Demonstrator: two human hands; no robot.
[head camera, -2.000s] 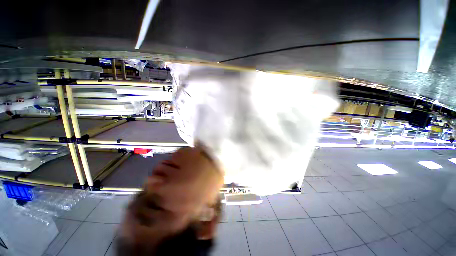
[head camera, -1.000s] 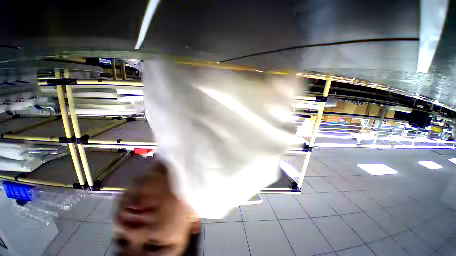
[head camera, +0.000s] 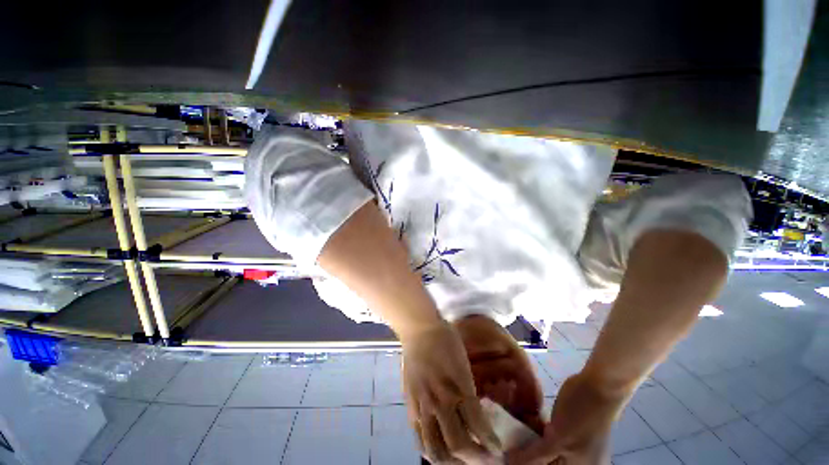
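Observation:
The picture is upside down, and a person in a white patterned top faces the camera. That person's hands meet in front of the face at the bottom edge, around a small white piece, possibly cloth or paper. Fingers partly hide the piece, and I cannot tell what it is. No hand reaches in from the camera's own side, so I see neither my left hand nor my right hand.
A dark surface spans the top. A pipe rack with white packs stands at the left. A blue basket and clear plastic trays are at the lower left. Grey floor tiles show below.
The person's torso and head have shifted to the right. Both of the person's arms are now clearly visible, with the hands together at the face around the white piece. The rack is unchanged.

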